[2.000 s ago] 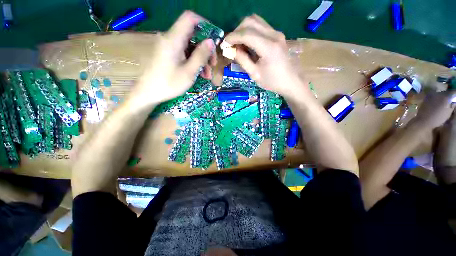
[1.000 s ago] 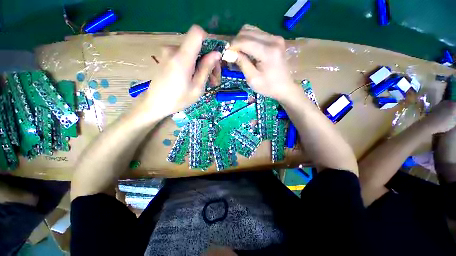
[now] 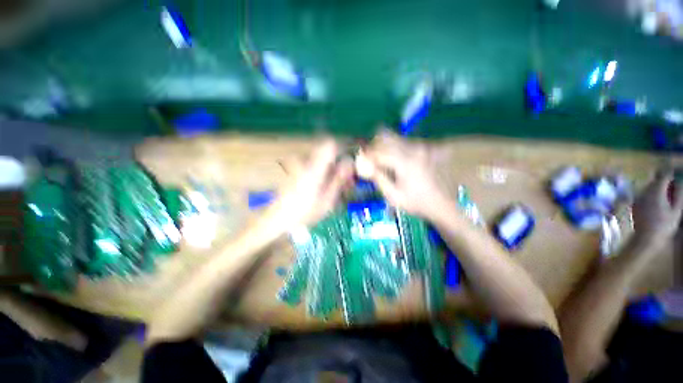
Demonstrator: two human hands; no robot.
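The frame now is heavily blurred. My left hand [image 3: 318, 183] and my right hand [image 3: 401, 172] are close together over the back edge of the cardboard. A small dark piece, seen as a green circuit board in the earlier frames, shows faintly between my fingertips. A pale cream spot [image 3: 365, 166] shows at my right fingertips; I cannot tell if it is a finger cover or a connector. Blue battery packs [image 3: 367, 212] lie just below my hands, on the fanned pile of green board strips [image 3: 359, 258].
A second pile of green strips [image 3: 112, 217] lies at the left. Blue batteries with white labels [image 3: 514, 225] lie at the right, beside another person's hand [image 3: 659, 206]. More batteries lie on the green surface [image 3: 344, 60] at the back. A short blue battery [image 3: 261, 198] lies by my left forearm.
The view has tilted up, so the bench and my hands sit lower and more green surface shows. The batteries on the green surface appear in different places. My hands stay together.
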